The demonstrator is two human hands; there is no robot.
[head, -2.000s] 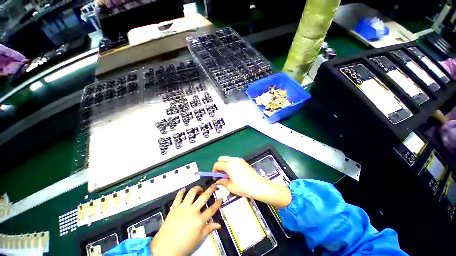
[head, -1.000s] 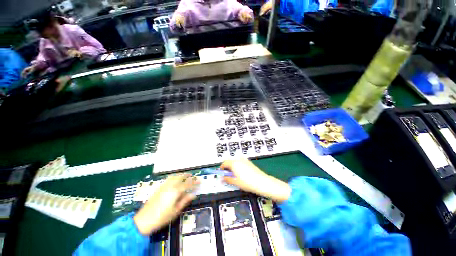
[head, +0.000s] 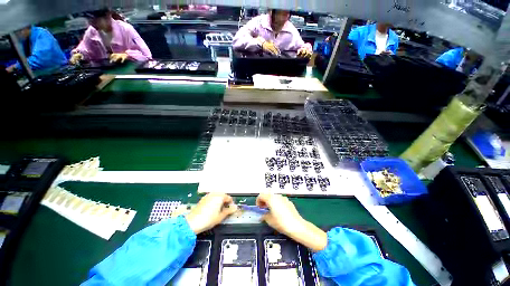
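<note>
The white sticker strip lies in front of the phone tray. My left hand is over the strip, fingertips bent together at its surface; whether they pinch anything is hidden. My right hand holds a slim blue-violet tool, its tip pointing left to the left fingertips. Open phone bodies stand side by side in the black tray below both hands, their lower ends cut off by the frame. A sheet of tiny pale dots lies left of the strip.
Black modules lie in rows on the white board. Clear blister trays are behind right, beside the blue bin and yellow-green post. Spare strips fan out at left. More phone trays stand both sides; people work across the line.
The view has swung up and left. Both hands have moved from a phone in the tray to the sticker strip. The tool has stayed in my right hand.
</note>
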